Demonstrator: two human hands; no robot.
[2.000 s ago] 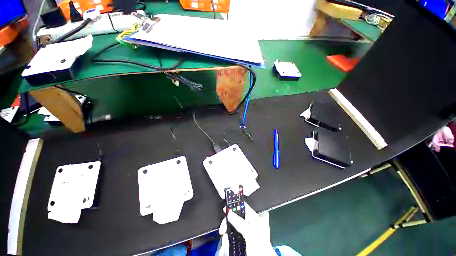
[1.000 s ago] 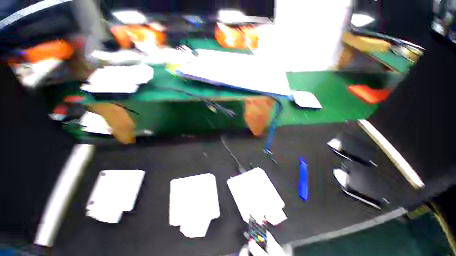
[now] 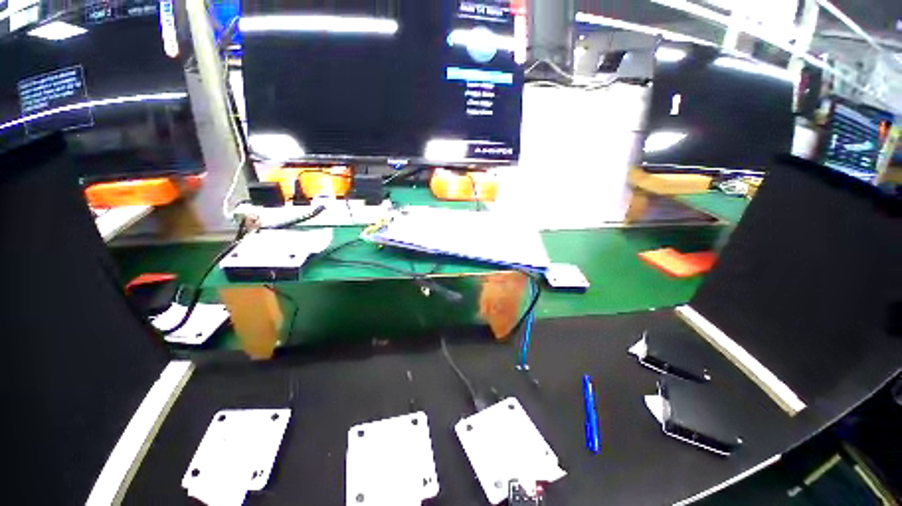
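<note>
Three flat white set-top boxes lie on the black mat: one at left [image 3: 237, 451], one in the middle [image 3: 391, 461], one right of it [image 3: 506, 447] with a thin black lead at its rear edge. The tip of the remote control [image 3: 526, 490] shows at the bottom edge, over the front of the right-hand box. The rest of the remote is cut off. Neither of my hands is in the picture. A blue pen [image 3: 590, 413] lies to the right. The large monitor [image 3: 381, 89] shows a menu column at its right side.
Two small black boxes [image 3: 698, 415] lie at right by the black partition [image 3: 801, 287]. Behind the mat, a green shelf [image 3: 396, 267] on wooden legs holds a white-topped box [image 3: 272, 253] and a clipboard with papers [image 3: 465, 237]. A red-orange pad [image 3: 677, 261] lies behind at right.
The view has tilted up, so the monitor now shows and the mat sits lower. The white-gloved hand on the remote has dropped out of the picture, leaving only the remote's tip.
</note>
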